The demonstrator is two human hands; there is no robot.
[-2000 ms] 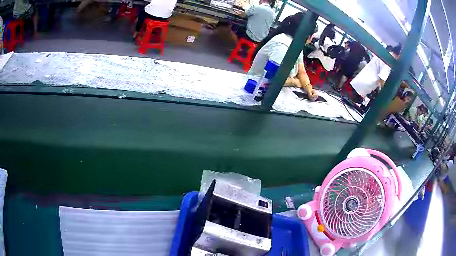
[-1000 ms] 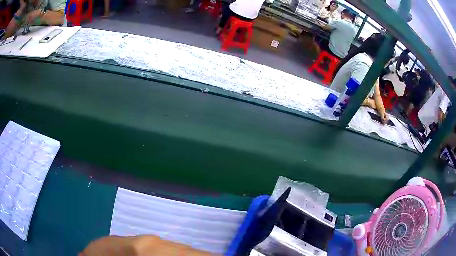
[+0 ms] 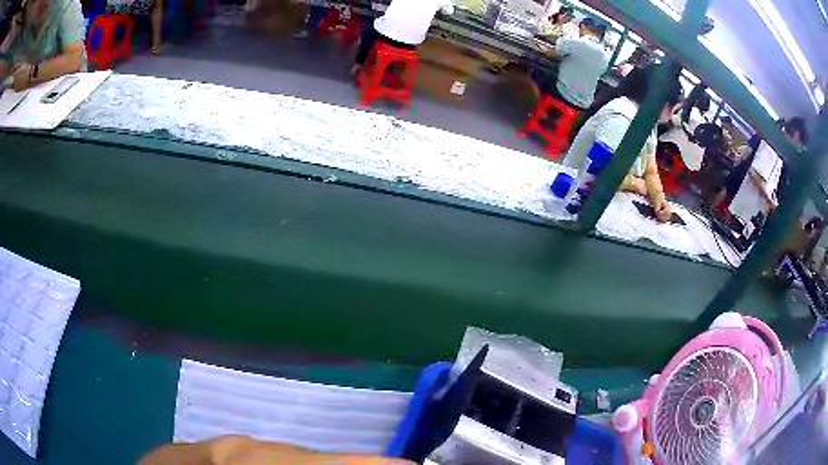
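Note:
A boxy silver machine (image 3: 522, 400) with a black recessed middle sits in a blue tray (image 3: 595, 443) at the bottom centre-right. A dark pointed flap (image 3: 454, 404) stands at its left side. Crinkled clear plastic (image 3: 513, 350) lies at its far end. A bare strip of what looks like my left hand (image 3: 272, 451) or forearm shows at the bottom edge, left of the tray and over the near part of a white ridged foam sheet (image 3: 290, 404). Its fingers are not clearly seen. My right hand is out of the picture.
A pink fan (image 3: 704, 409) stands right of the tray. A white gridded sheet (image 3: 32, 336) lies at the far left. A green post (image 3: 626, 154) rises from the ledge (image 3: 318, 150) opposite, where a blue-capped bottle (image 3: 590, 177) stands. Seated people are beyond.
Since the first frame, the view has swung left, and the bare hand or forearm has come in at the bottom. Since the second, the view has shifted back slightly right. The machine remains in its tray.

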